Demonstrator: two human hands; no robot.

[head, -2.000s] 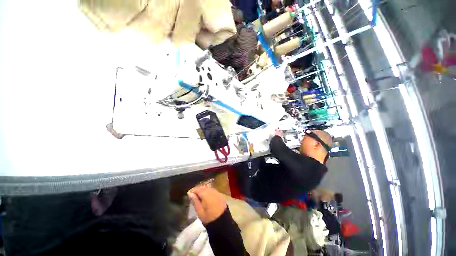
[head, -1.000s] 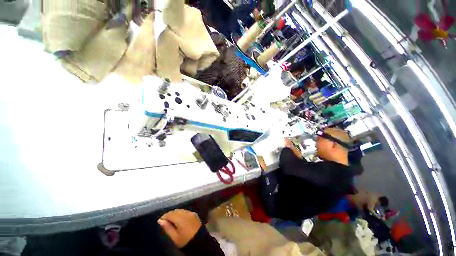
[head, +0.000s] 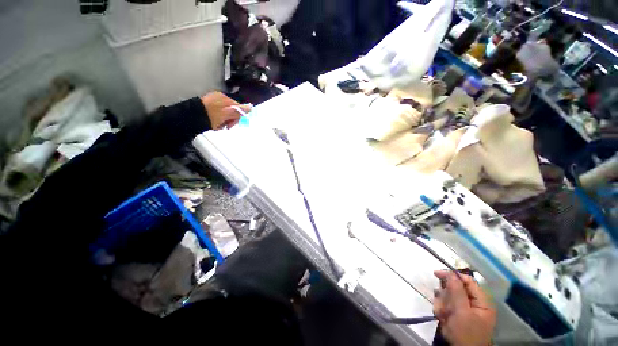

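A long thin dark strip lies in a curve across the white sewing table. Another dark length runs beside the machine to my right hand. My right hand is closed around dark strip near the front of the machine. My left hand is at the table's far left corner, with something small, white and light blue at its fingertips; its grip is unclear. The white sewing machine with a blue stripe stands at the right.
Beige fleece parts are heaped behind the machine, beside a white plastic bag. A blue crate with scraps stands on the floor below the left table edge. A white bin stands beyond my left hand.
The view has swung left and down. My left arm now reaches across to the table corner. The dark strip now shows on the table, and my right hand holds it.
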